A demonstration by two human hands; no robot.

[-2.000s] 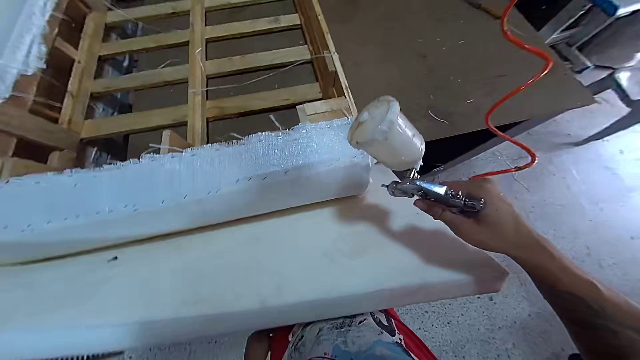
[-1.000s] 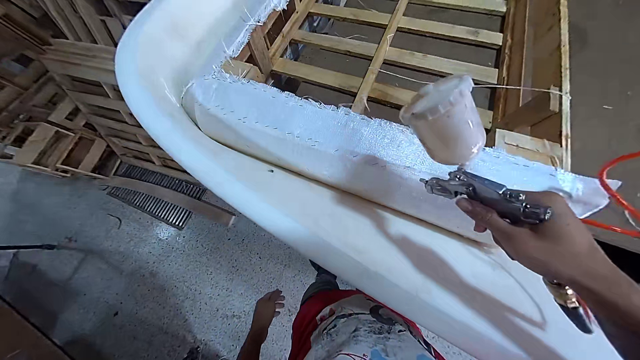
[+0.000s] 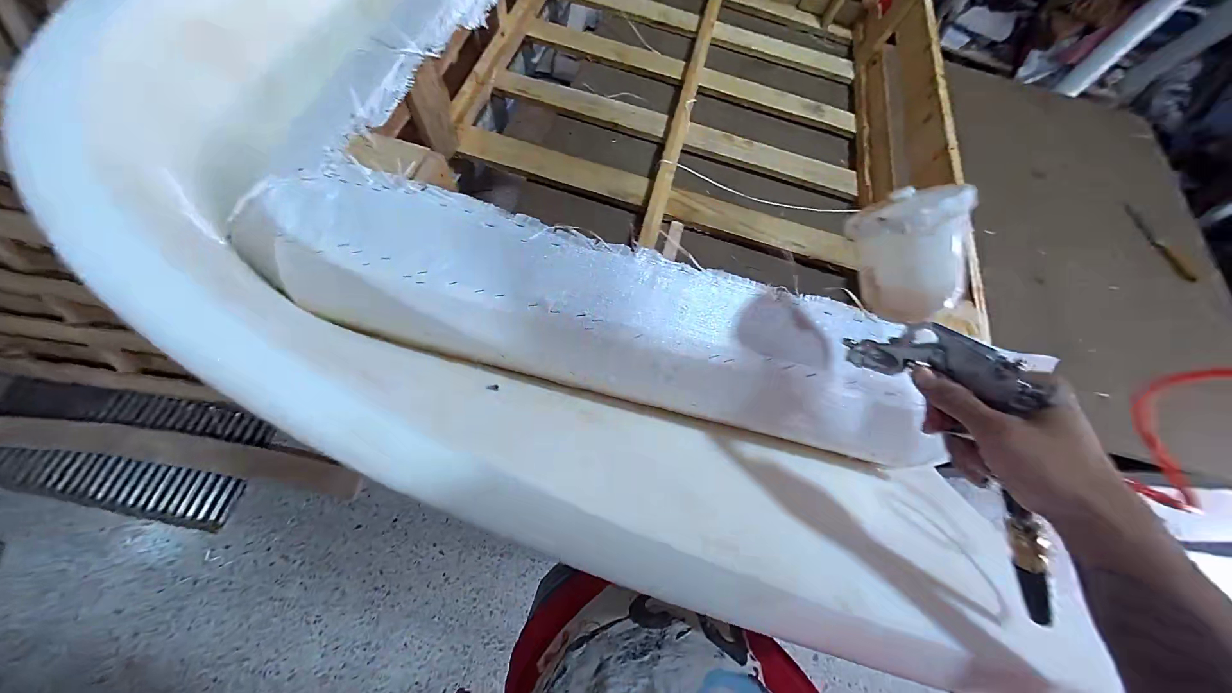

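Observation:
My right hand [image 3: 1011, 433], at the right, is closed around the handle of a metal spray gun [image 3: 962, 366] with a translucent cup [image 3: 914, 255] on top. The gun points left over a strip of white fabric [image 3: 616, 308], stapled in rows and frayed along its far edge. Beside the strip curves a pale foam-like padded piece [image 3: 462, 423], on which the shadow of my arm falls. The padding and fabric border a slatted wooden frame [image 3: 674, 144]. My left hand is not in view.
A red air hose [image 3: 1145, 414] loops at the right. Beyond the frame lies a brown board [image 3: 1049, 192] with a knife-like tool [image 3: 1160, 245] on it. Speckled floor [image 3: 337, 597] and a ridged dark strip [image 3: 125, 481] show at lower left, with more wooden framing [image 3: 58, 298] above.
The view has swung left since the oldest frame, bringing in the curved end of the padding. My left hand, seen a second ago, is out of view. The spray gun stays in my right hand.

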